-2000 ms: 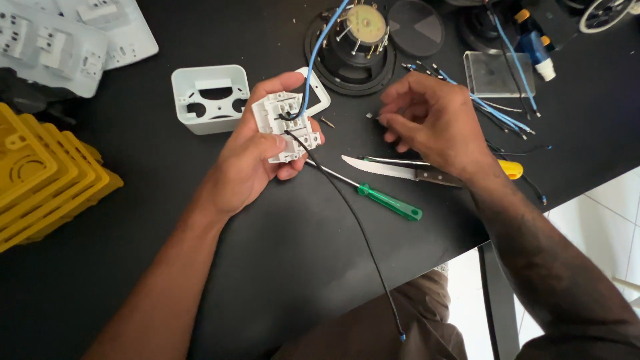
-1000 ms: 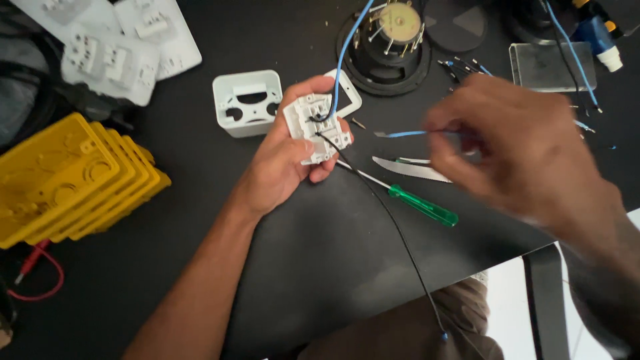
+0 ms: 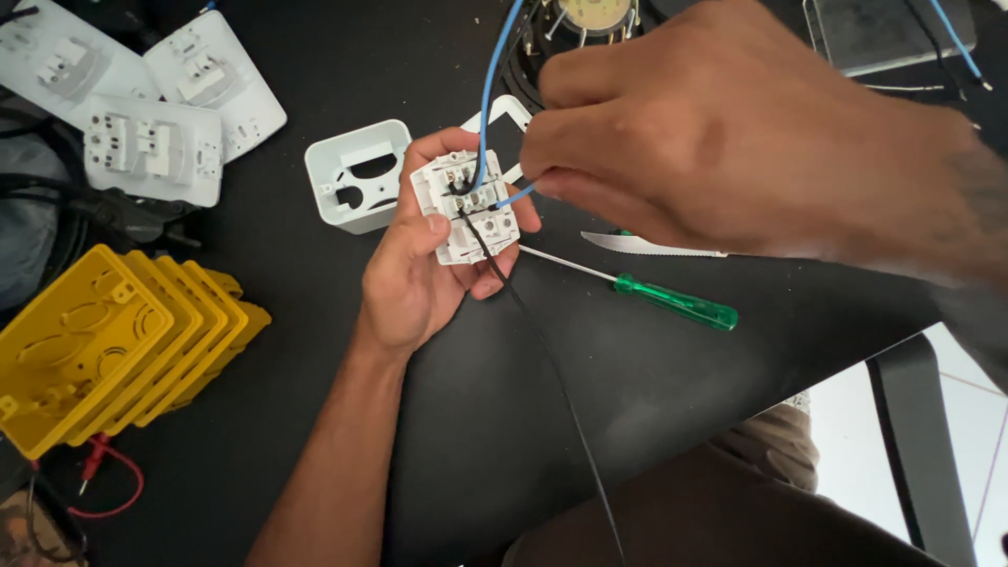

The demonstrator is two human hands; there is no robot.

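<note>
My left hand (image 3: 409,276) holds a white electrical switch module (image 3: 472,209) with its screw terminals facing up. A black wire (image 3: 551,354) runs from a middle terminal down past the table edge. One blue wire (image 3: 490,87) rises from the upper terminals beside a dark one. Between the fingertips of my right hand (image 3: 669,134) is a short blue wire (image 3: 516,195), its end at the module's right-side terminals; whether it is seated in one I cannot tell. Behind the module lie a white open-backed box (image 3: 354,173) and a white frame (image 3: 512,110), partly hidden by my hands.
A green-handled screwdriver (image 3: 677,301) and a serrated knife blade (image 3: 646,244) lie right of the module. Nested yellow electrical boxes (image 3: 102,339) stand at left, near a red test lead (image 3: 130,504). White faceplates (image 3: 153,150) lie upper left. A speaker (image 3: 587,20) is at the top, beyond my right hand.
My right hand has come left to the module, bringing the blue wire's end to it. Two seconds ago that hand was farther right, near the loose wires. My left hand keeps holding the module.
</note>
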